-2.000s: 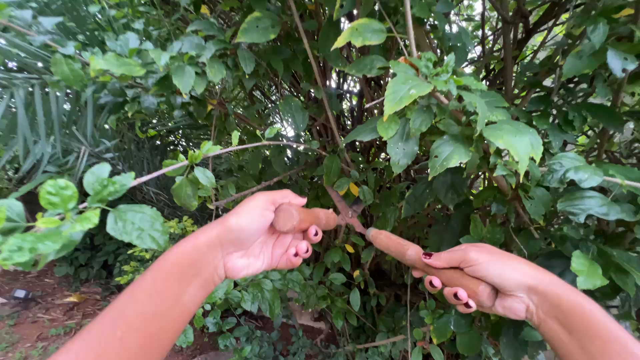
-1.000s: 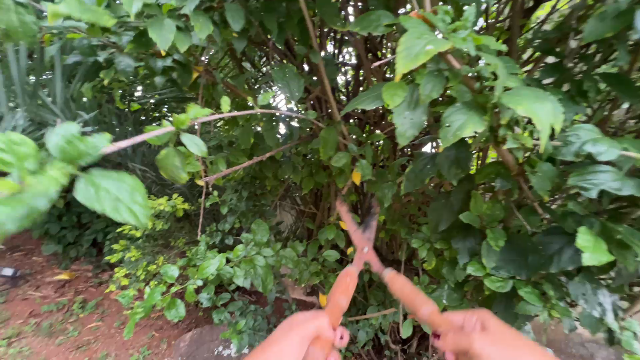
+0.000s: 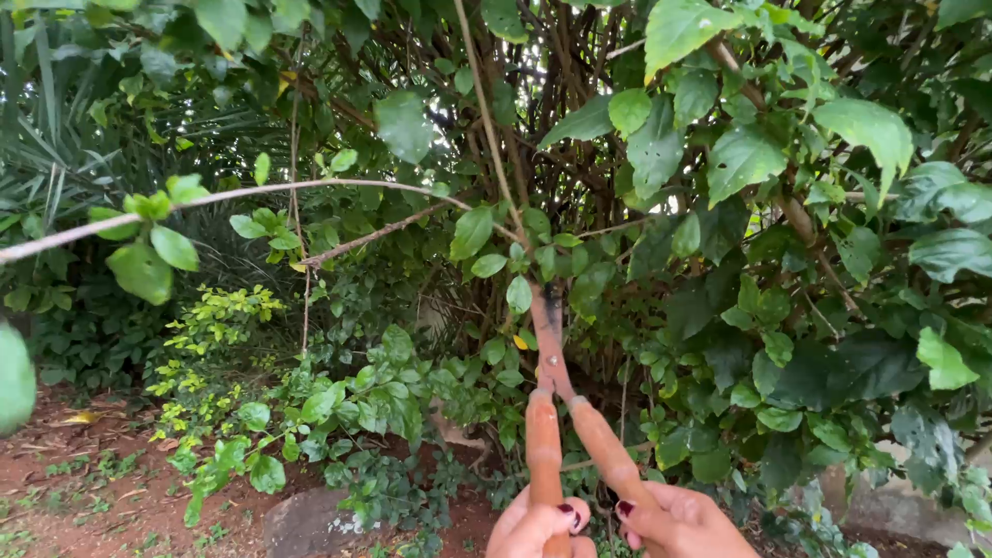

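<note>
My left hand grips the left wooden handle of a pair of hedge shears at the bottom centre. Around the right wooden handle my right hand is closed. The two handles are near each other, and the rusty blades point up into the shrub, close together. Leaves partly hide the blade tips. Just above them a thin upright stem meets a long arching branch that reaches out to the left. Whether the blades touch a stem, I cannot tell.
Dense shrub leaves hang at the right. A cut-looking side twig lies under the arching branch. A grey rock sits on reddish soil at the lower left. A low wall stands at the lower right.
Both hands have come down and closer together, bringing the handles from wide apart to nearly side by side. The shears' blades have closed and now point more upright.
</note>
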